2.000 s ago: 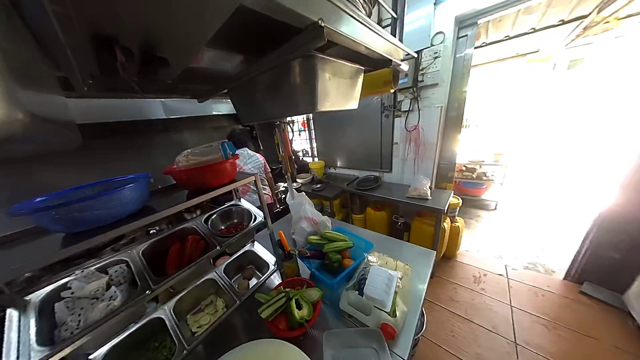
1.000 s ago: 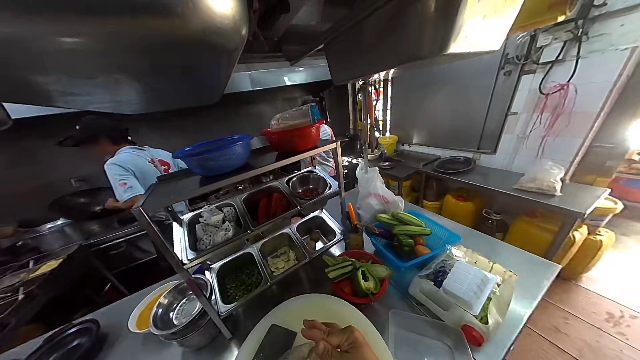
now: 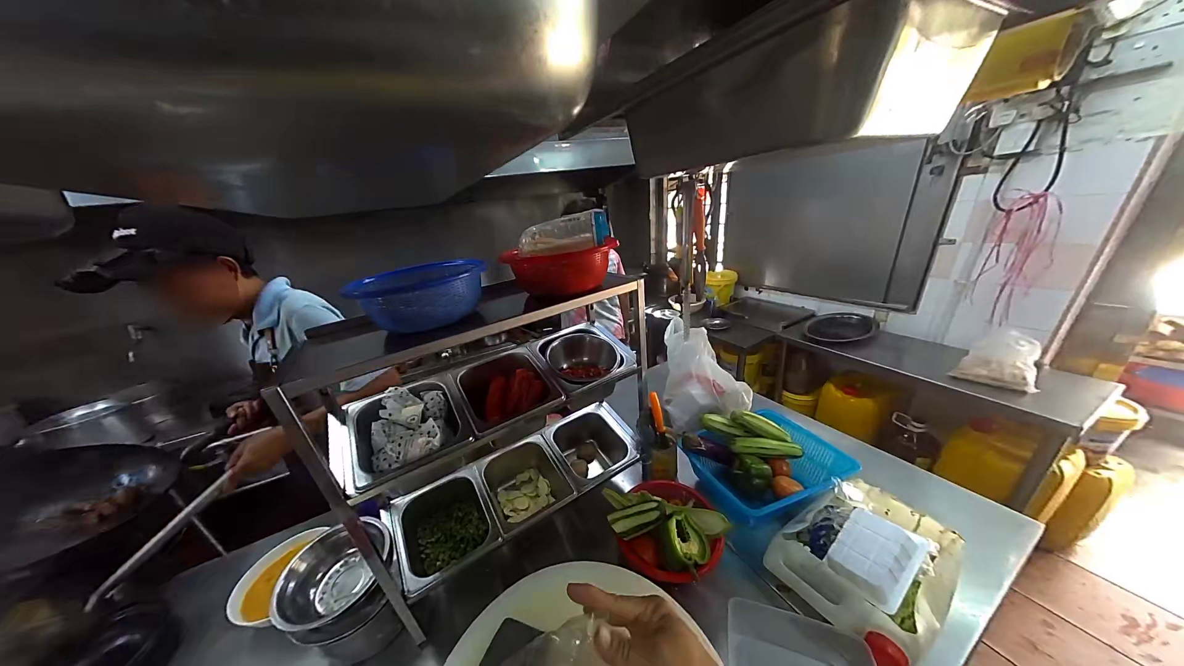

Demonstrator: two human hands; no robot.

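My right hand is over the round white cutting board at the bottom, its fingers curled at a clear, thin item, likely plastic. A dark flat thing, partly cut off, lies on the board beside it. My left hand is not in view. Just beyond the board stands a red basket with a cut green pepper and sliced green vegetables. To its right are a blue basket of vegetables, a clear plastic container and a white tub with packages.
A metal rack with inset pans of greens, sliced vegetable and red pieces stands at left centre. Metal bowls sit left of it. A co-worker holds a ladle at a wok. A range hood hangs overhead.
The view has swung left, bringing the co-worker and wok into sight. My right hand, unseen two seconds ago, is over the cutting board in the two later frames.
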